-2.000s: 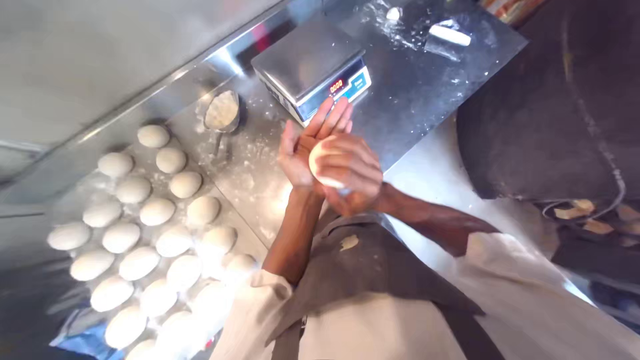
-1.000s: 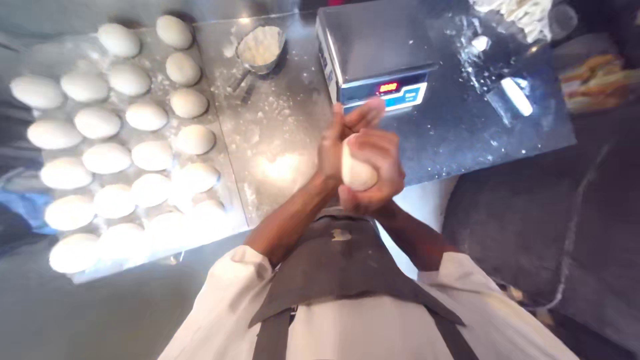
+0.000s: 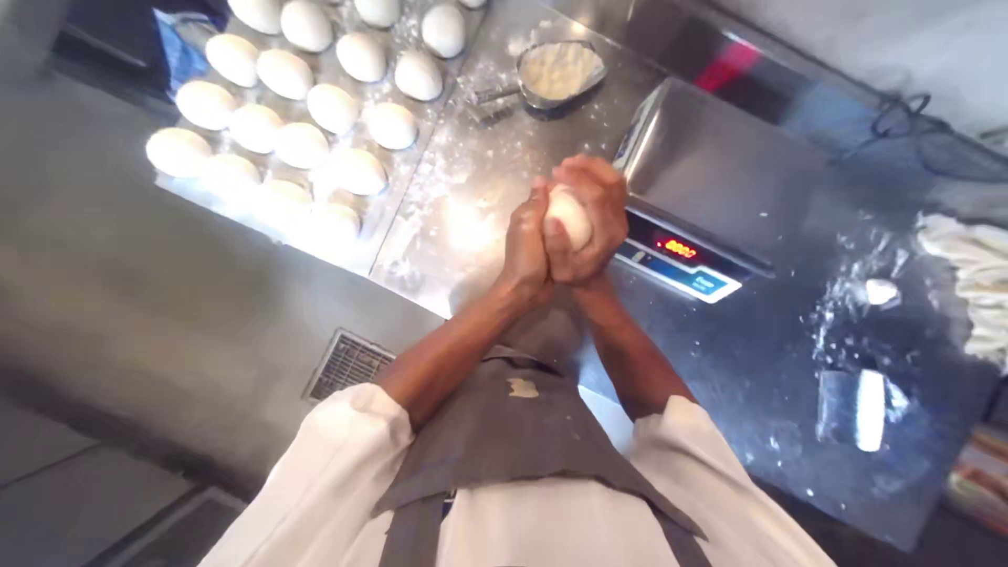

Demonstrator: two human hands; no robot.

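A smooth pale ball of dough [image 3: 568,218] is cupped between my two hands, above the floured steel worktop [image 3: 441,205]. My left hand [image 3: 526,240] presses on its left side with the palm. Curled around its right side and top are the fingers of my right hand [image 3: 591,216]. A digital scale [image 3: 709,165] with a lit red display stands just right of my hands, its steel platform bare. Several dough balls [image 3: 331,109] lie in rows at the upper left. Between them and the scale rests a metal scoop [image 3: 559,72] holding flour.
A dough scraper [image 3: 852,409] lies on the worktop at the right, below a small scrap of dough [image 3: 882,292]. A larger mass of dough [image 3: 972,283] sits at the right edge. Blue plastic [image 3: 183,47] shows behind the rows, and a floor drain grate [image 3: 346,365] lies below the worktop.
The view has swung round strongly. My hands stay together around the dough ball; the fingers of my right hand have closed further over it, and its pale surface shows between both hands.
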